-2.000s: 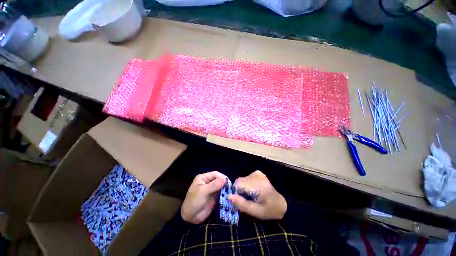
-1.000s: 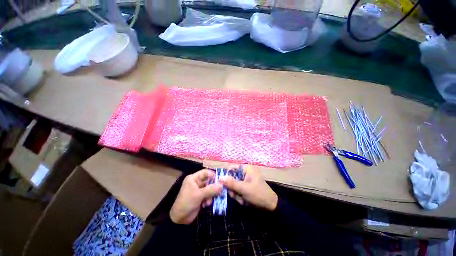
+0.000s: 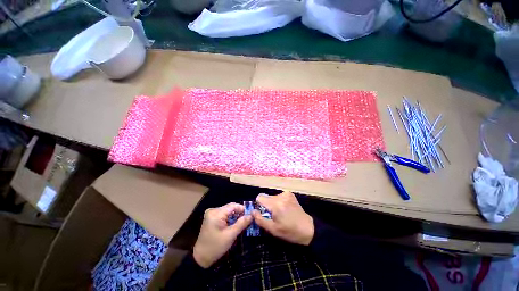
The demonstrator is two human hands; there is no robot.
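My left hand [image 3: 219,232] and my right hand [image 3: 287,218] meet low in the middle, in front of the bench edge. Both grip a small bunch of white-blue circuit boards [image 3: 252,227] between thumbs and fingers. More of the boards' ends show inside each hand; the fingers hide the rest. A brown carton [image 3: 149,196] at lower left holds a heap of loose boards [image 3: 128,257]. Blue-handled cutters [image 3: 396,177] lie on the bench at the right, jaws touching or very near the bubble wrap.
Pink bubble wrap [image 3: 250,133] lies on the cardboard bench covering [image 3: 210,71]. Thin pale strips [image 3: 420,136] and a crumpled white wad [image 3: 495,188] are at right. A white bowl [image 3: 118,54] is at upper left. A green belt [image 3: 273,48] runs behind.
The hands have stayed together around the boards while the fingers and the bunch shifted; less of the bunch shows below the thumbs. The camera view has tilted. The cutters and bubble wrap lie as before.
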